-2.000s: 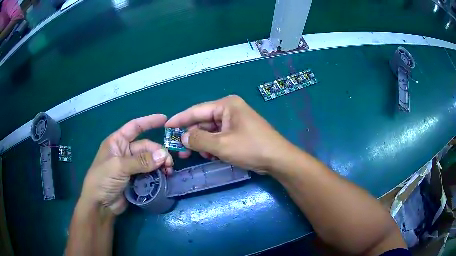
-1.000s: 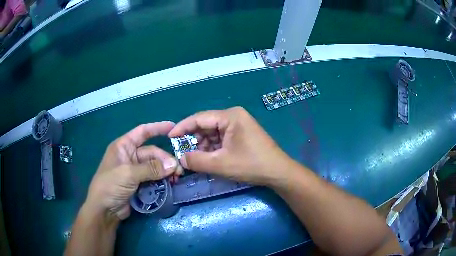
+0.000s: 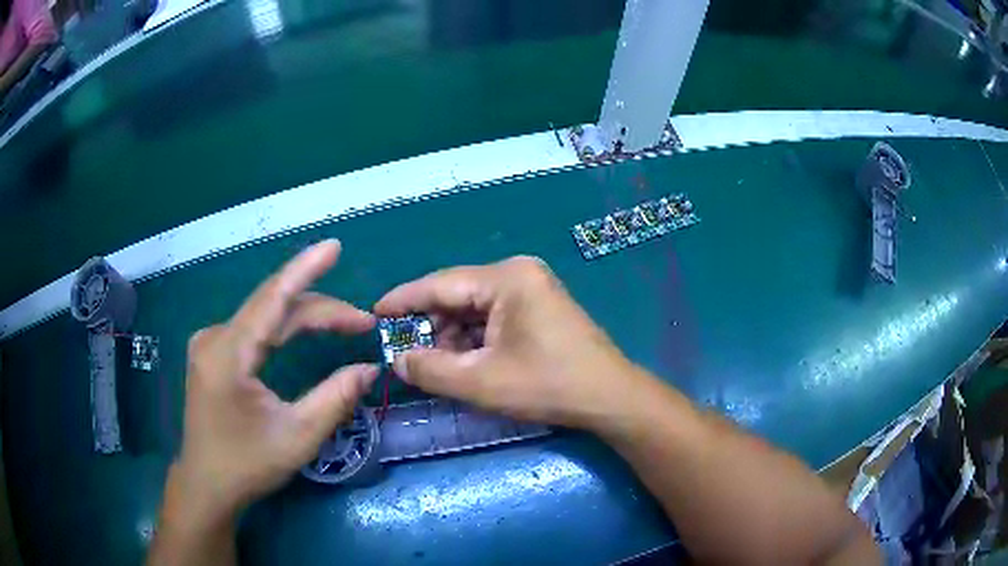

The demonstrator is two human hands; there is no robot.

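Note:
My right hand (image 3: 503, 337) holds a small green circuit board (image 3: 405, 336) between thumb and forefinger. A thin red lead runs from the board down to the grey housing (image 3: 448, 429). The housing lies on the green bench below my hands, its round head (image 3: 344, 447) at the left end and its open channel handle pointing right. My left hand (image 3: 260, 381) is just left of the board, thumb and fingers apart. I cannot tell if its fingertips touch the board or a lead. My left hand partly covers the round head.
A PCB strip (image 3: 636, 226) lies near the metal post (image 3: 652, 77) on the white rail (image 3: 442, 174). A second housing (image 3: 104, 376) with a board (image 3: 144, 352) lies at left, another housing (image 3: 884, 210) at right. A cardboard carton (image 3: 923, 475) stands lower right. A person (image 3: 24, 39) shows upper left.
My left hand's fingers have opened and moved off from the board and lead. The red lead now shows. My right hand still holds the board, tilted differently, slightly lower in view.

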